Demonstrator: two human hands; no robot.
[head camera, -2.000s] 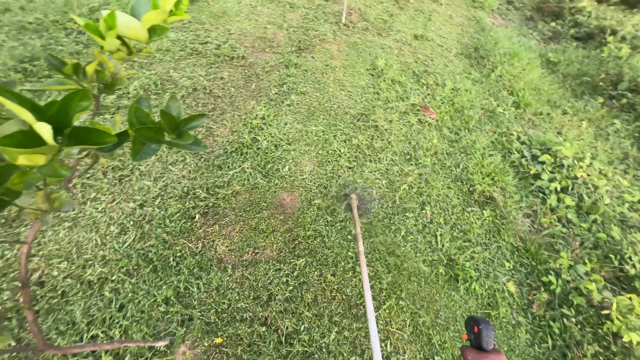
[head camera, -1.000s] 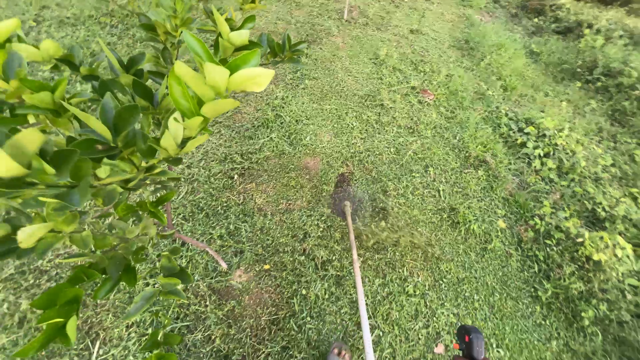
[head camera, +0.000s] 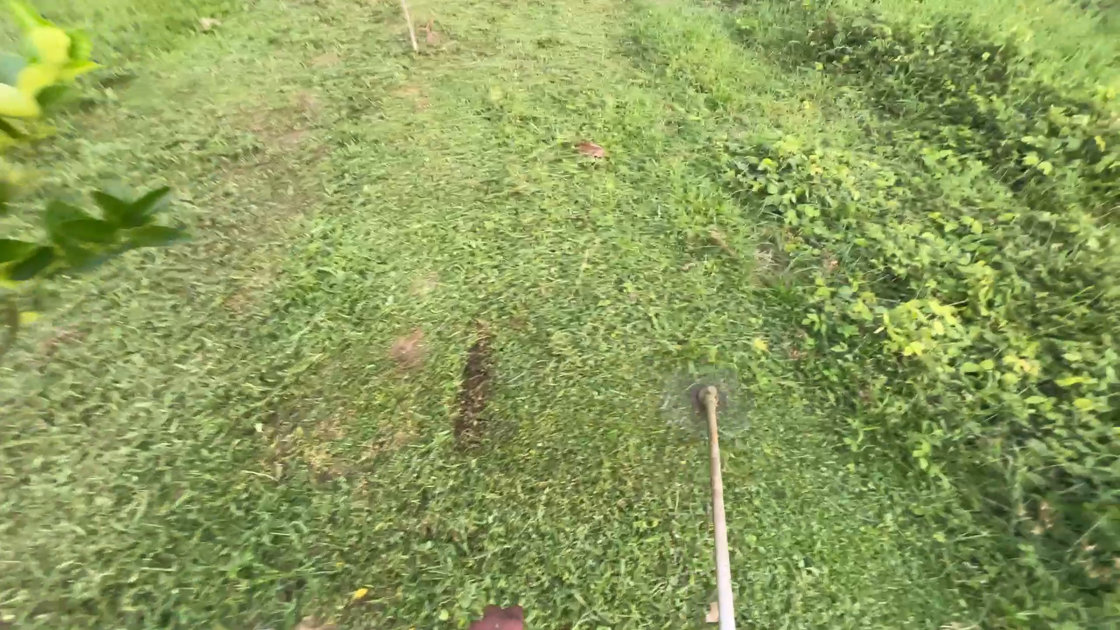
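Note:
A brush cutter's long, pale shaft (head camera: 719, 516) rises from the bottom edge, right of centre. At its far end the cutting head (head camera: 707, 398) sits low over the grass, ringed by a blurred, see-through disc of spin. Neither of my hands shows; the handles and the shaft's near end lie outside the view. A dark strip of bare soil (head camera: 473, 389) marks the grass left of the head. A reddish-brown thing (head camera: 497, 618) pokes in at the bottom edge, too cut off to identify.
Leafy branches (head camera: 87, 232) hang in at the upper left. A thin pale stake or stem (head camera: 409, 24) stands at the top. Dense low weeds (head camera: 945, 324) border the short grass on the right. A reddish-brown leaf (head camera: 592, 150) lies farther ahead.
The cutting head has swung right, away from the dark soil strip, which does not show in the earliest frame. The black grip seen at the lower right before is out of view.

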